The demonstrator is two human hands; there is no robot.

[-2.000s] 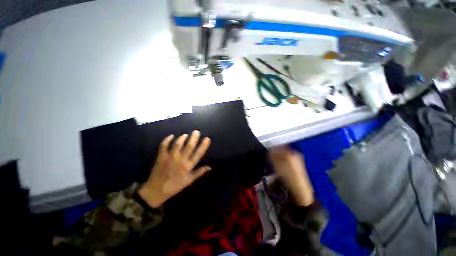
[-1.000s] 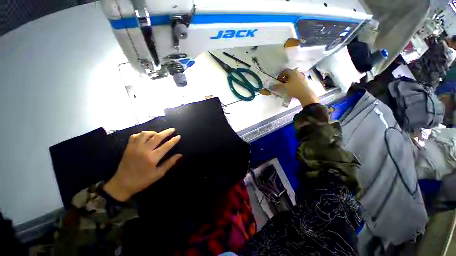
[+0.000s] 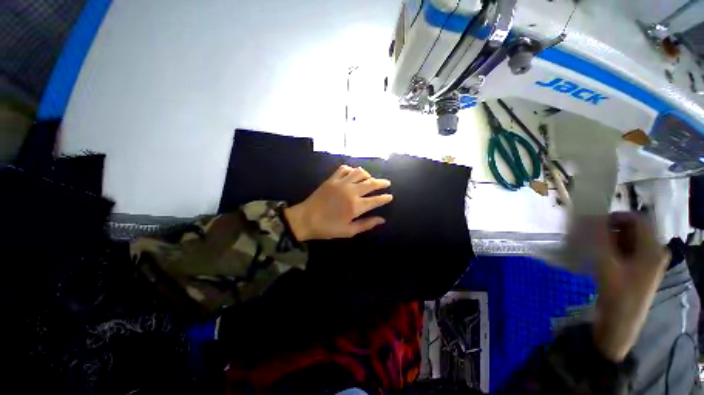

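Note:
A black cut garment piece [image 3: 421, 224] lies on the front of the white table and hangs over its edge. My left hand [image 3: 336, 204] rests palm down on the cloth, fingers slightly spread, gripping nothing. My right hand [image 3: 629, 254] is at the right, blurred, raised over the table's front edge. Its fingers are closed on a blurred pale card or strip [image 3: 593, 166], which extends upward in front of the machine arm. The sewing machine's needle area [image 3: 436, 104] is above and behind the cloth, not touching it.
Green-handled scissors [image 3: 513, 158] and a thin dark tool [image 3: 525, 123] lie right of the needle. A pile of black pieces [image 3: 58, 193] is at left. A pale-rimmed tray [image 3: 484, 339], blue crate [image 3: 525, 308] and grey pieces [image 3: 664, 339] are below right.
The view has swung left. My right hand went from the cloth's right edge to the small items by the scissors, and now holds up the pale strip. My left hand stays on the cloth.

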